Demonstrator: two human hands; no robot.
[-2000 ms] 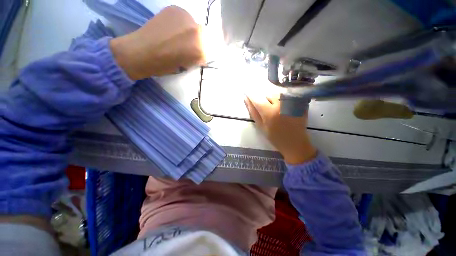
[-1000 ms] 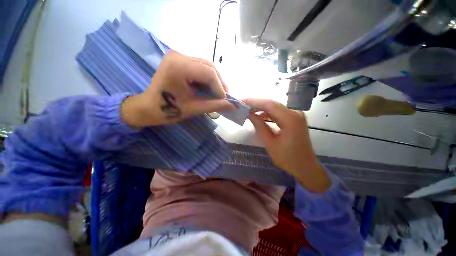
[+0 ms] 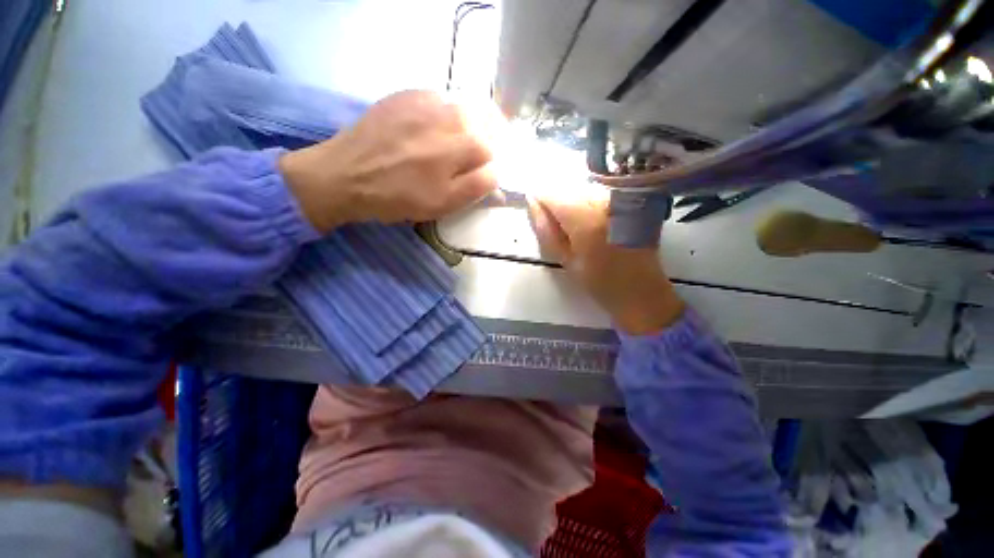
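Observation:
My left hand (image 3: 398, 164) is closed on a blue-and-white striped piece; a small edge of it (image 3: 510, 199) shows between my hands. My right hand (image 3: 605, 256) lies just left of the grey ribbed cylinder (image 3: 637, 218), fingertips reaching into the lamp glare; its hold cannot be made out. The needle area (image 3: 556, 136) is lost in glare. A fanned bundle of striped pieces (image 3: 365, 289) lies under my left forearm and hangs over the table's front edge. A loosely folded striped strip (image 3: 256, 98) runs from the upper left to my left hand.
Machine head (image 3: 719, 65) fills the upper right. Dark snips (image 3: 714, 204) and a tan wooden handle (image 3: 817, 233) lie right of the cylinder. A measuring strip (image 3: 545, 353) runs along the front edge. Below are a blue basket (image 3: 234, 447), a red basket (image 3: 599, 512) and white scraps (image 3: 872, 480).
Both hands have moved up from near the front edge toward the needle glare, with the striped piece between them. The raised strip at the upper left has dropped flatter over the bundle.

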